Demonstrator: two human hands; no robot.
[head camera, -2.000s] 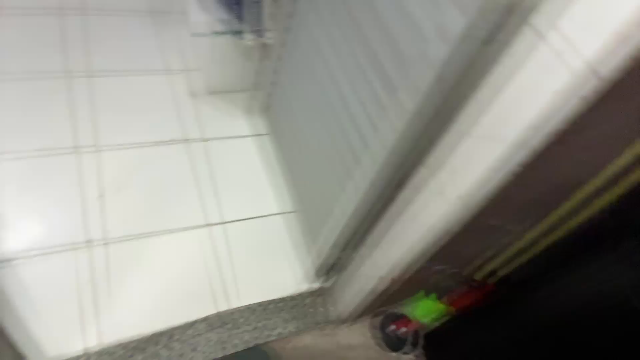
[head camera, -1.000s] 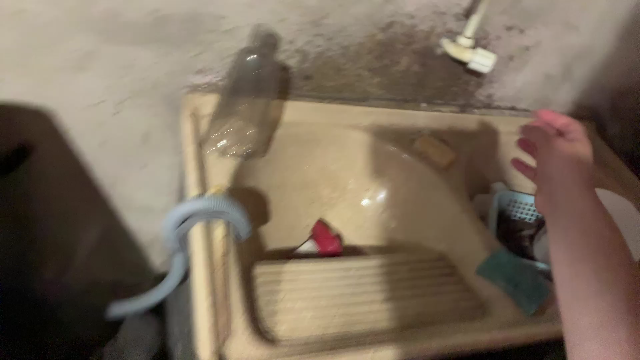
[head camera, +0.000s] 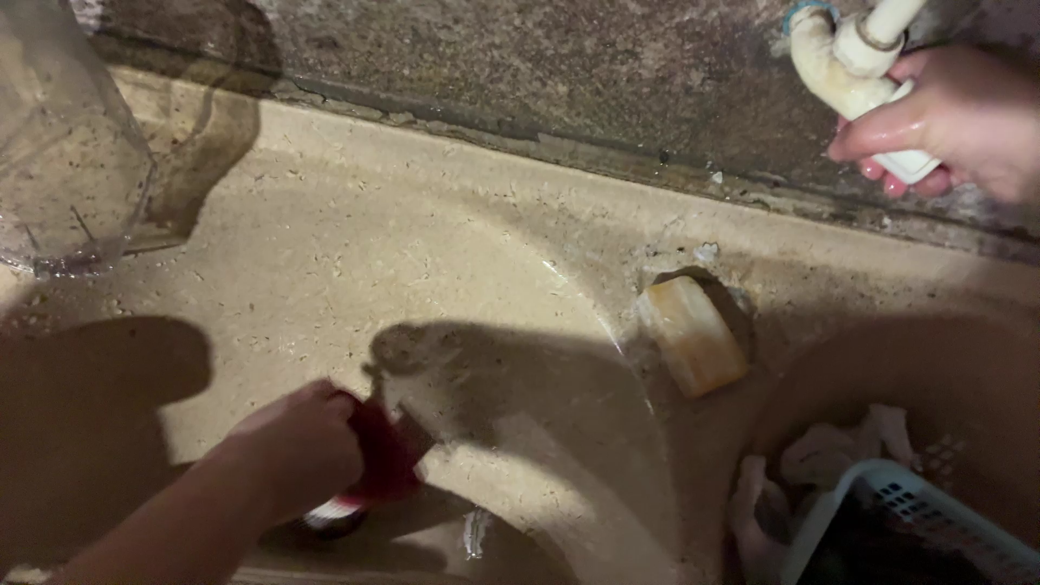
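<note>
Low in the basin of a beige laundry sink (head camera: 455, 236), my left hand (head camera: 301, 455) grips a small red item (head camera: 382, 455), blurred, with a white part beneath; its kind is unclear. At the upper right, my right hand (head camera: 934, 130) closes round the white plastic tap (head camera: 845, 77) on the wall, its fingers about the pale handle. A worn bar of soap (head camera: 695, 337) lies on the ledge right of the basin, below the tap. No running water is visible.
A clear plastic bottle (head camera: 65, 146) stands at the left end of the ledge. A light blue perforated basket (head camera: 902, 496) with dark contents is at the lower right, beside crumpled pale scraps (head camera: 821, 455). The rough wall (head camera: 504, 73) borders the sink's back.
The view has moved from a tiled floor to the sink, then closer. My right hand has reached the tap. My left hand has come into view and taken hold of the red item that lay in the basin.
</note>
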